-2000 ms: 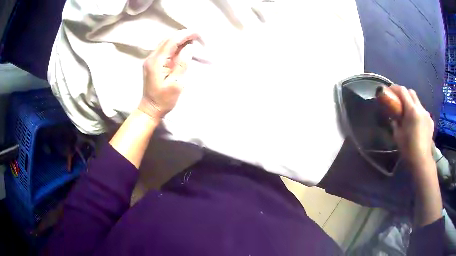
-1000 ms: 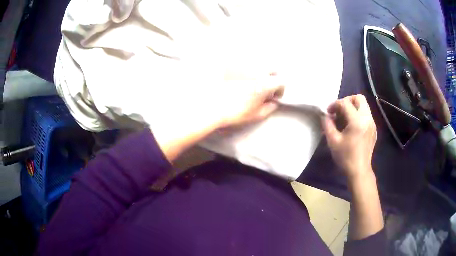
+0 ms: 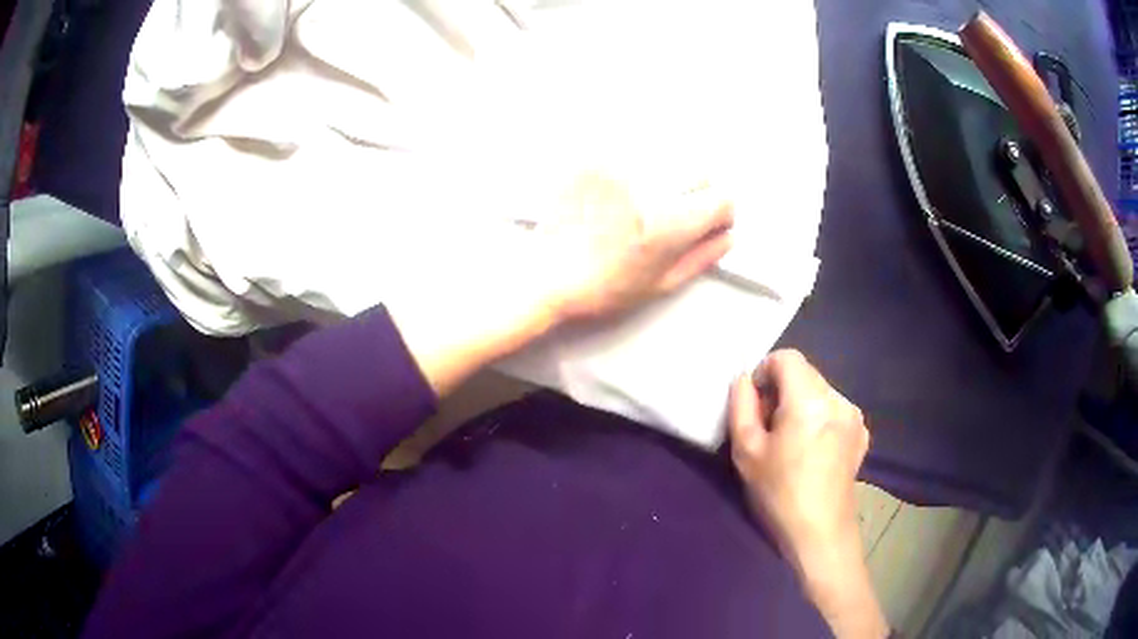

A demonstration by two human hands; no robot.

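Note:
A pale garment (image 3: 437,162) lies over the dark purple ironing table cover (image 3: 924,387), bunched in folds at the left and overexposed in the middle. My left hand (image 3: 655,256) lies on the garment near its right part, beside a short fold; whether its fingers grip cloth is not clear. My right hand (image 3: 799,437) pinches the garment's edge near its lower right corner between thumb and fingers. The steam iron (image 3: 980,187) rests on the cover at the right, its wooden handle (image 3: 1048,144) untouched.
A blue plastic crate (image 3: 119,325) stands below left, with a metal cylinder (image 3: 56,402) by it. A pale hose (image 3: 1121,322) leaves the iron at the right edge. Pale crumpled material (image 3: 1067,593) lies at the lower right. Tiled floor (image 3: 905,549) shows below the table.
My right hand let go of the iron, took the garment's edge and moved down and left to the lower corner. My left hand moved right across the cloth. The iron now stands farther up and right.

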